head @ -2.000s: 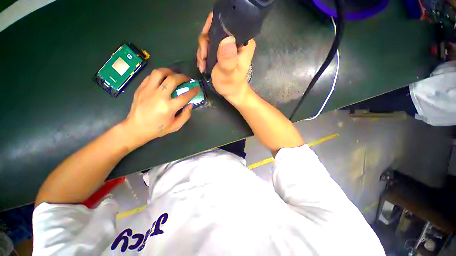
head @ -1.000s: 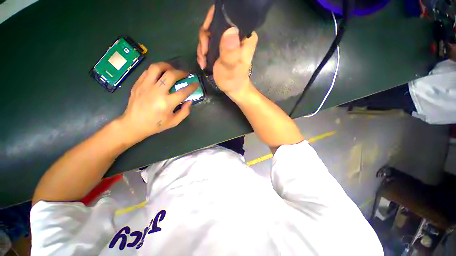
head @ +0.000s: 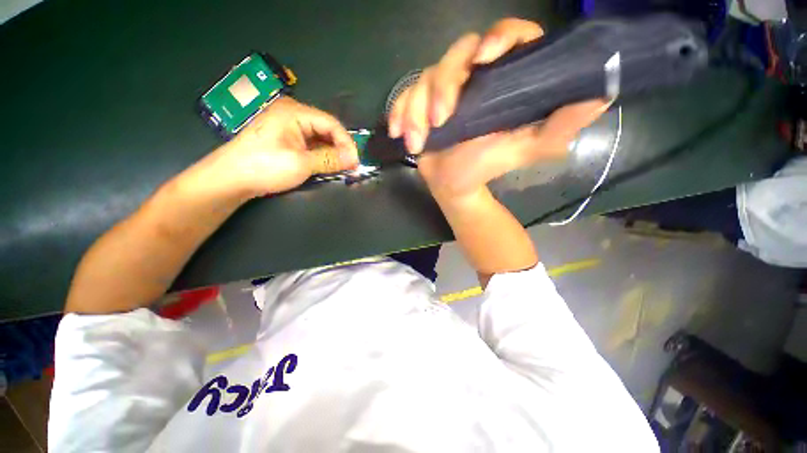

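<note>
My right hand (head: 495, 133) grips the black electric screwdriver (head: 566, 75), which now lies nearly level, its front end toward the unit and its rear to the right. My left hand (head: 288, 150) is closed with thumb and fingertips on the near unit (head: 361, 155); its green board and black edge show only partly past the fingers. Whether the screwdriver tip touches the unit cannot be told. A waiting unit (head: 241, 92) with a green board, pale square and orange-yellow tab lies on the mat at the upper left.
A round grey speckled dish (head: 401, 93) sits partly behind my right hand. A thin white cable (head: 608, 171) and a blurred black cord (head: 681, 142) cross the bench at right. A purple-rimmed object (head: 655, 9) stands at the top. Another person's white sleeve (head: 777, 217) is at the right edge.
The screwdriver has swung from upright to nearly level, pointing left, and my right hand has turned with it. My left fingers have drawn together on the unit. The dish shows more.
</note>
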